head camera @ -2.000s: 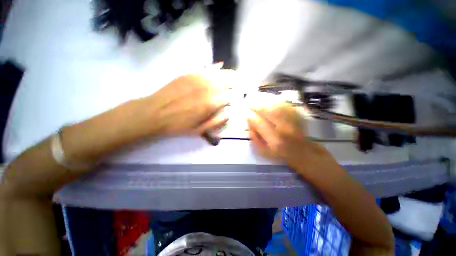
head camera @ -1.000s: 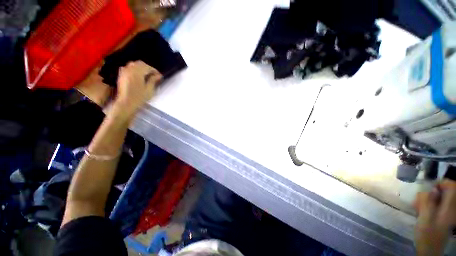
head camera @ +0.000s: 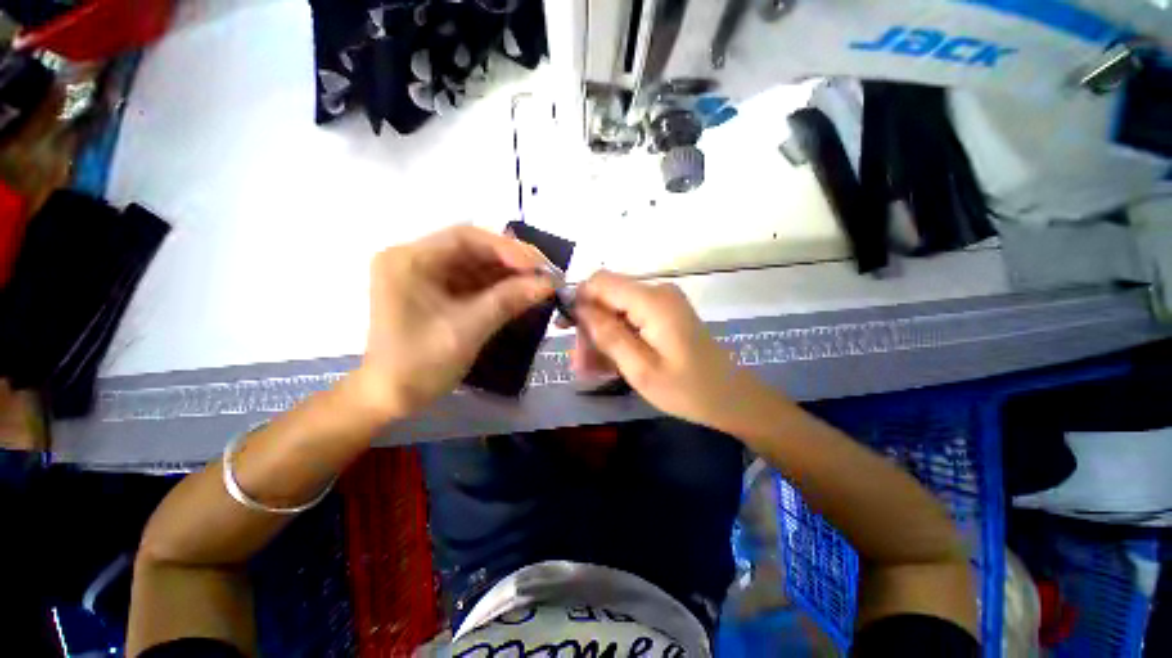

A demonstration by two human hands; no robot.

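My left hand (head camera: 443,309) and my right hand (head camera: 656,341) are close together over the table's front edge, in front of the sewing machine. My left hand pinches a black panel (head camera: 517,347), which hangs at a slant below its fingers with one corner showing above them. My right fingers pinch a small strip end (head camera: 566,298) at the panel's edge, between the two hands. Its full shape is hidden by the fingers. The presser foot and needle (head camera: 614,131) are behind the hands, with no cloth seen under them.
Black panels (head camera: 80,289) lie at the far left table edge. Dark cut pieces with pale tabs (head camera: 418,58) lie at upper left. Dark strips (head camera: 919,174) lie right of the needle. A measuring tape (head camera: 848,337) runs along the front edge. A blue crate (head camera: 823,553) is below right.
The view has swung back right from the left table end. My left hand has come from the panel stack to the middle with a black panel; my right hand now meets it there.
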